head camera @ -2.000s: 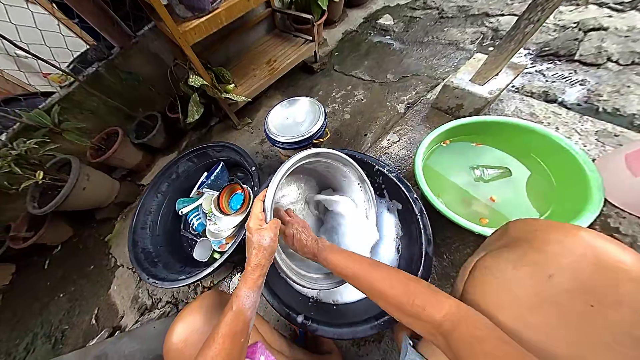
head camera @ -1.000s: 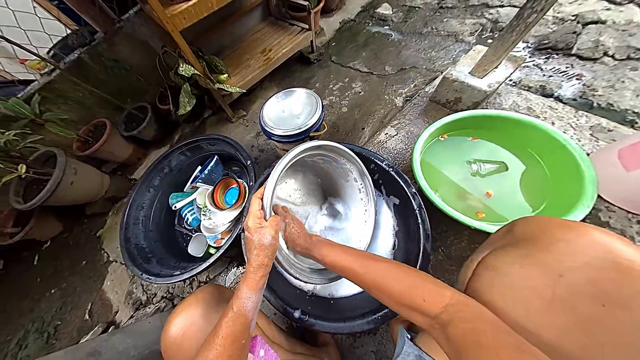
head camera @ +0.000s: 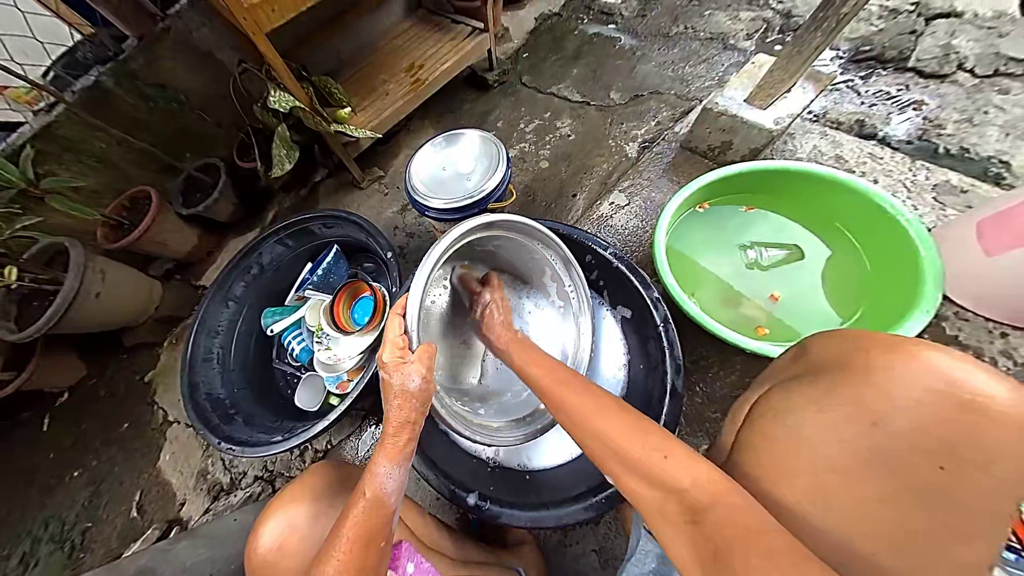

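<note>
A wet stainless steel basin (head camera: 528,392) is tilted over a black plastic tub (head camera: 552,500) of suds. My left hand (head camera: 406,372) grips the basin's left rim, thumb on the near side. My right hand (head camera: 490,308) reaches inside against the upper left of its inner wall, pressing a small greyish thing (head camera: 464,280), perhaps a scrubber; it is too blurred to name. Beyond the basin stands a lidded bucket (head camera: 458,170) with a silver top. Left of it, another black tub (head camera: 232,352) holds bowls, plates, cups and an orange-rimmed bowl (head camera: 352,306).
At the right, a green plastic basin (head camera: 800,340) holds water and a drinking glass (head camera: 770,255). A pink tub (head camera: 984,256) stands at the right edge. Potted plants (head camera: 104,292) line the left, with a wooden shelf (head camera: 416,68) behind. A wooden post (head camera: 804,56) rises from a concrete block.
My right hand has moved from the basin's left rim area up and deeper inside it. My left hand stays on the left rim. Less foam shows inside the basin than two seconds ago.
</note>
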